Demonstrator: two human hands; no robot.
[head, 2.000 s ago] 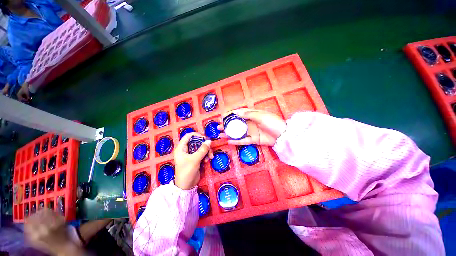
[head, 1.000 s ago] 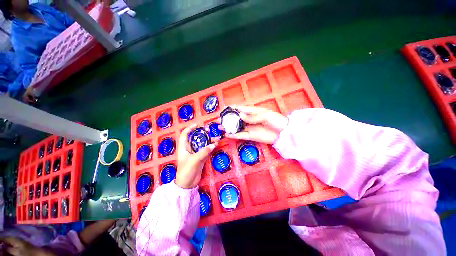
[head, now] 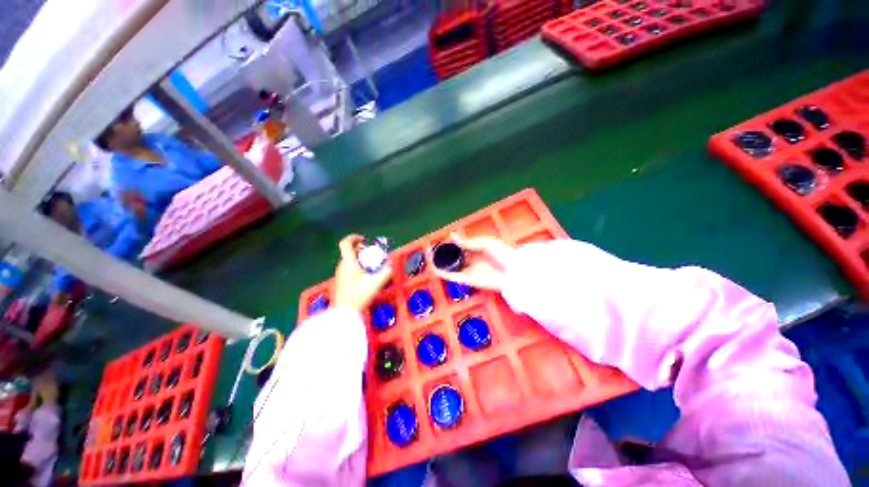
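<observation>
My left hand (head: 357, 273) holds a round watch head with a white-lit face (head: 373, 254) above the upper left part of the red-orange foam tray (head: 495, 380). My right hand (head: 481, 262) holds a second watch head with a dark face (head: 448, 256) over the tray's upper middle. Several blue-lit watches (head: 446, 405) sit in tray pockets. One watch in a pocket is black with a small green mark (head: 389, 361). Another dark watch (head: 414, 262) lies between my hands. My left sleeve hides part of the tray's left side.
A red tray of dark watches (head: 152, 399) is at left, another (head: 800, 190) at right, and one (head: 648, 29) at the top. A yellowish ring (head: 264, 352) lies by the pale metal post (head: 124, 271). People in blue sit beyond a pale pocketed tray (head: 212, 211).
The view has tilted up, showing more background. The watch in my left hand now shows white; the one in my right hand now looks dark. My hands are farther apart.
</observation>
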